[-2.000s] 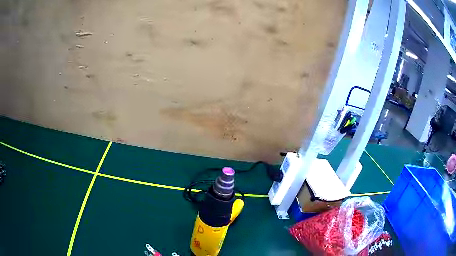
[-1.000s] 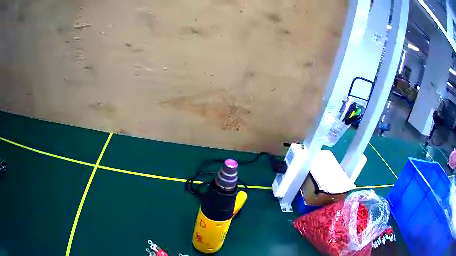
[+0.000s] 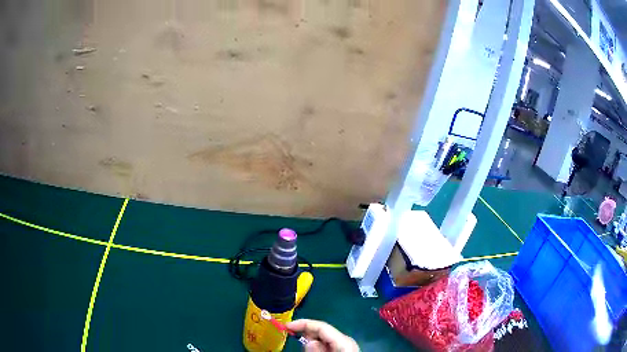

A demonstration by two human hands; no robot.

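Observation:
My right hand point(image 3: 323, 337) is at the bottom edge, partly cut off. It holds a cable lead between thumb and fingers; the lead's red sleeve point(image 3: 279, 323) and silver ring terminal point(image 3: 265, 315) point up and left, in front of the heat gun's yellow body. The heat gun point(image 3: 265, 326) stands upright, its pink-tipped metal nozzle facing up and its yellow handle at the right. Another silver ring terminal point(image 3: 193, 348) shows at the bottom edge, left of the gun. My left hand is not in view.
The bag of red sleeves point(image 3: 433, 313) lies right of the gun, with a pile of leads point(image 3: 511, 332) beside it. Behind are a cardboard box point(image 3: 411, 268) and a white post point(image 3: 395, 237). A blue tote point(image 3: 560, 289) stands at far right. The black power cord point(image 3: 240, 258) curls behind the gun.
My right hand has come into view at the bottom with a lead in it. The camera view has shifted, so the bench things appear further left.

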